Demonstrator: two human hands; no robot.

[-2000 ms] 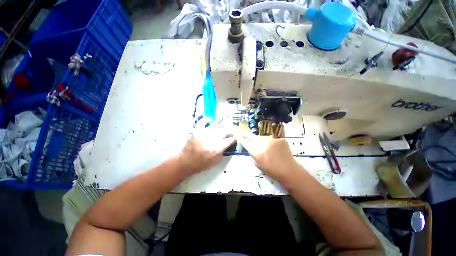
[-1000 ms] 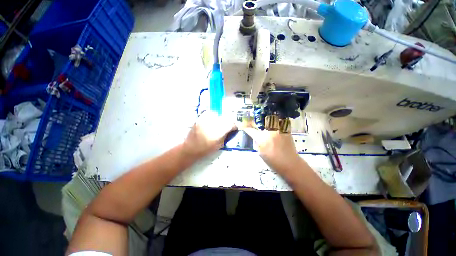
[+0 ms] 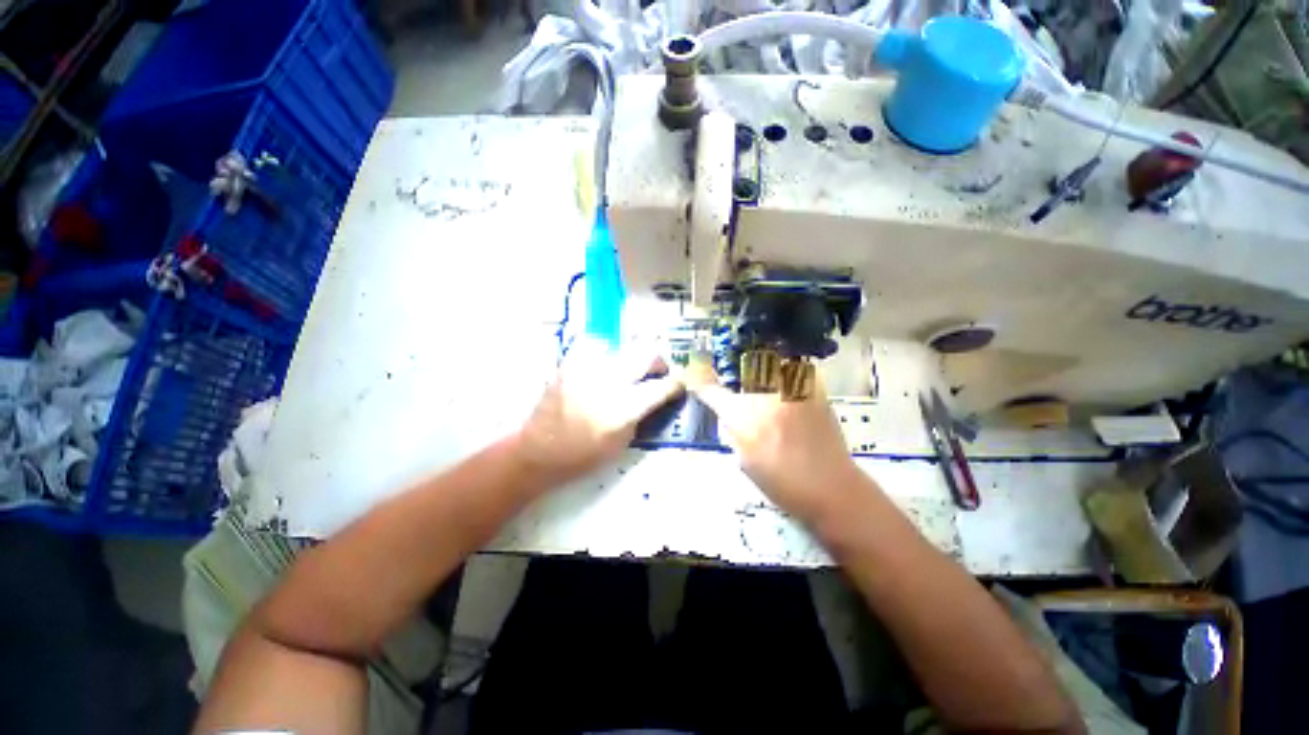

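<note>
The off-white sewing machine (image 3: 933,244) stands across the table, with a bright blue nozzle-like part (image 3: 603,287) left of its needle area (image 3: 699,342). My left hand (image 3: 582,409) lies on the machine bed just left of and below the needle area, fingers pointing right. My right hand (image 3: 768,431) lies to its right, fingertips near the needle area and just below the ribbed brass-coloured block (image 3: 777,376). The fingertips of both hands nearly meet. Glare washes out the fingers, and I cannot make out a cloth between them.
Dark-red-handled snips (image 3: 950,452) lie right of my right hand. A brownish open box (image 3: 1166,510) is at the right table edge, above an orange-rimmed container (image 3: 1134,600). Blue crates (image 3: 187,402) stand at the left. Khaki layers (image 3: 230,589) hang by the left table edge. White-grey fabric (image 3: 560,58) lies behind.
The camera view has shifted slightly, moving the machine in the picture. My hands stay by the needle area with little visible movement.
</note>
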